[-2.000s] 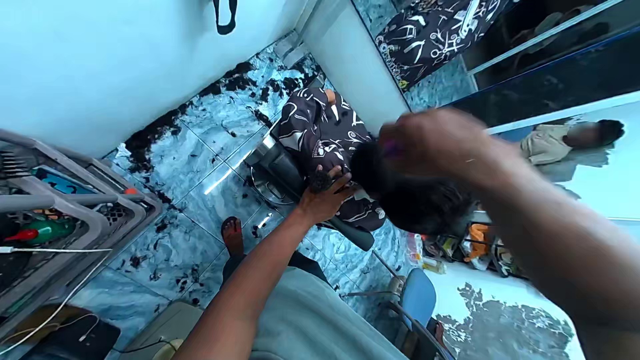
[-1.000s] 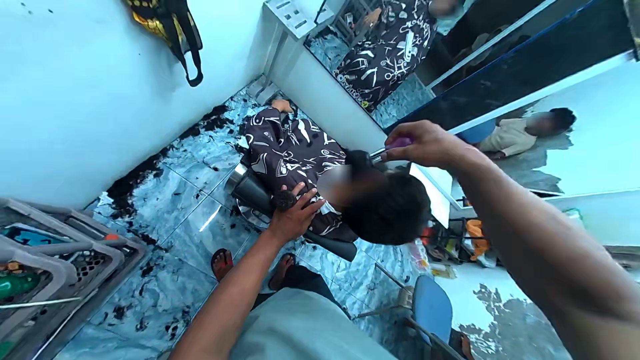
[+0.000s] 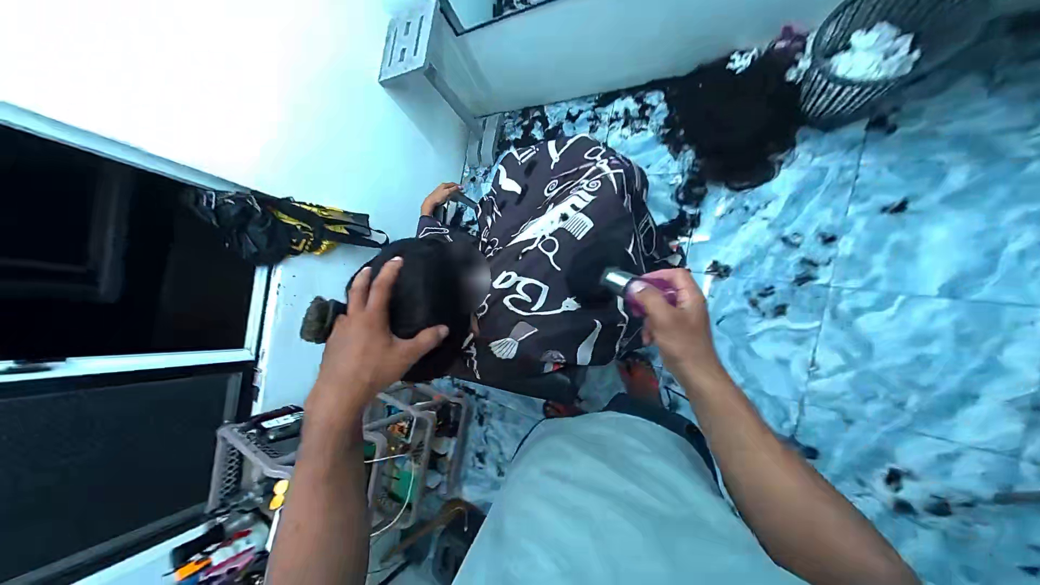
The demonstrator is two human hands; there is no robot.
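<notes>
A seated person wears a black barber cape [image 3: 561, 268] with white printed tools and lettering. My left hand [image 3: 370, 329] rests with spread fingers and thumb on the person's dark-haired head [image 3: 422, 296]. A brush with dull, dense bristles [image 3: 317, 319] sticks out on the left of that hand, its black handle running under the palm. My right hand [image 3: 670, 313] is closed around a purple clipper [image 3: 646, 291] with a silvery end. The clipper is over the cape, apart from the head. One hand of the seated person [image 3: 439, 197] shows past the cape's edge.
Cut hair [image 3: 731, 122] lies heaped and scattered on the marbled floor tiles. At the upper right stands a ribbed basket [image 3: 837, 101] with white crumpled material. A grey plastic rack [image 3: 414, 414] with items and a cable is at lower left. A black-and-yellow bag [image 3: 301, 227] hangs nearby.
My left hand was on the cape and is now on the head. My right hand has moved off the head with the clipper. The view has swung round widely.
</notes>
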